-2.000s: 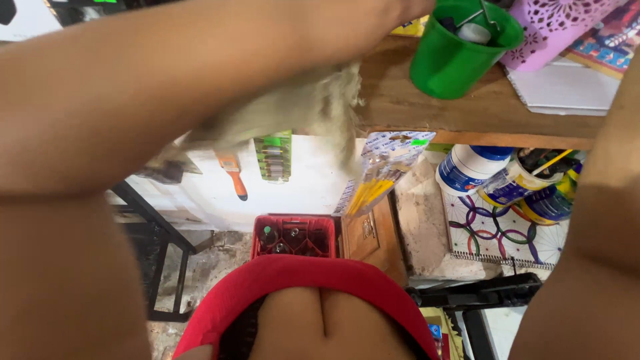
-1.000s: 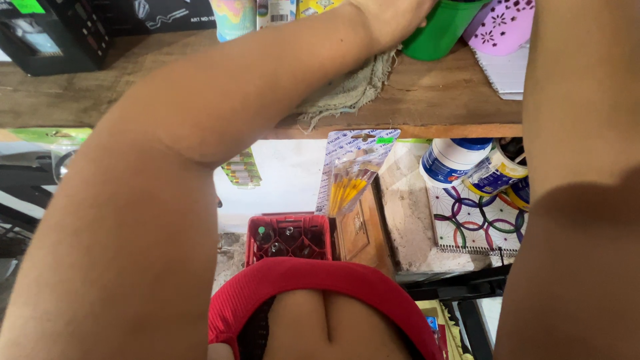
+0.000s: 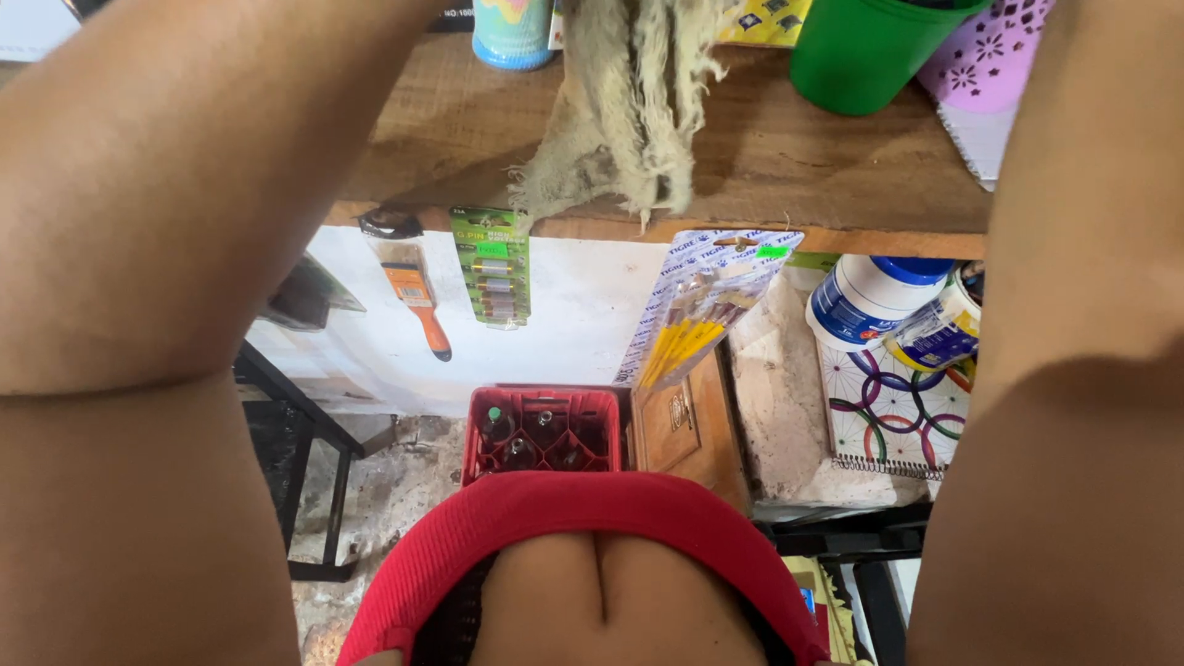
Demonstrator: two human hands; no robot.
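Both my forearms reach up past the top edge of the head view, so neither hand shows. Between them a frayed, greyish cloth point(image 3: 624, 120) lies over a wooden shelf point(image 3: 786, 157), its ragged end near the front edge. To its right stand a green plastic cup point(image 3: 865, 55) and a lilac perforated plastic container point(image 3: 985, 60). A pastel container with a blue base point(image 3: 513, 35) is left of the cloth. Whether either hand touches the cloth or the cup cannot be seen.
Below the shelf edge hang a paintbrush with an orange handle point(image 3: 421, 305), a battery card point(image 3: 495, 273) and a pack of yellow-handled brushes point(image 3: 708, 310). Lower are a red crate of bottles point(image 3: 541, 430), a wooden box point(image 3: 689, 435), white tubs point(image 3: 874, 301), a spiral notebook point(image 3: 893, 407) and a black metal frame point(image 3: 314, 444).
My left hand, by the green cup one second ago, has gone out of view. More of the cloth shows on the shelf, and the cup stands free of that hand.
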